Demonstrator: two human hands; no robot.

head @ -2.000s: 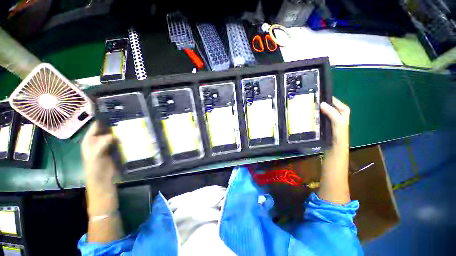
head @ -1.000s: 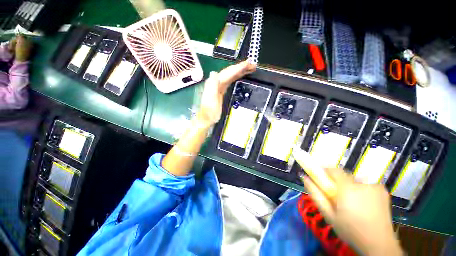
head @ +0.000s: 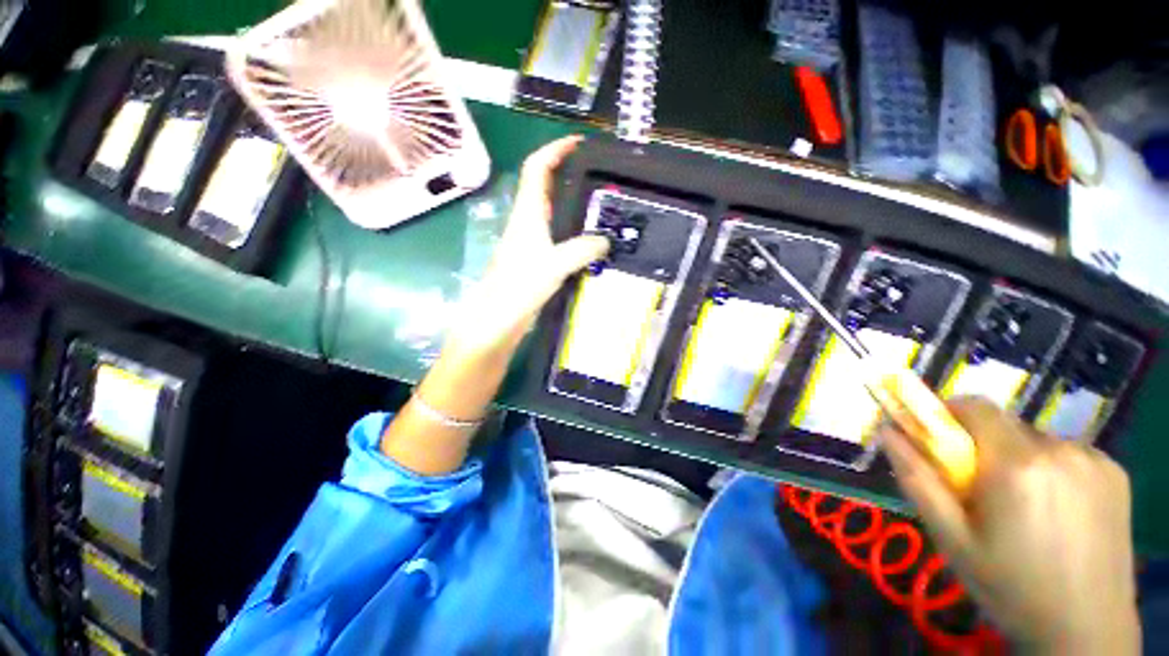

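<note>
A black foam tray [head: 1041, 272] lies on the bench with several open phone bodies side by side. My left hand [head: 519, 263] is at the tray's left end, fingers apart, its thumb at the camera area of the leftmost phone body [head: 615, 336]. My right hand [head: 1026, 513] is closed around the yellowish handle of a screwdriver-like tool [head: 926, 429]. Its long thin shaft points up and left across the third phone body [head: 840, 385]. The tip is at the camera modules of the second phone body [head: 731, 365]; contact cannot be told.
A pink fan [head: 353, 109] stands left of the tray, near another phone tray [head: 77, 147]. A loaded tray [head: 180, 423] is at my lower left. Behind are a lone phone [head: 564, 54], dotted strip [head: 638, 71], ring sheets [head: 894, 96] and orange scissors [head: 1022, 139]. A red coil [head: 885, 551] hangs below the edge.
Two seconds ago both hands held the tray by its ends; now it lies on the bench. Since one second ago, the tool has moved right with its tip higher, and my left thumb has reached the first phone.
</note>
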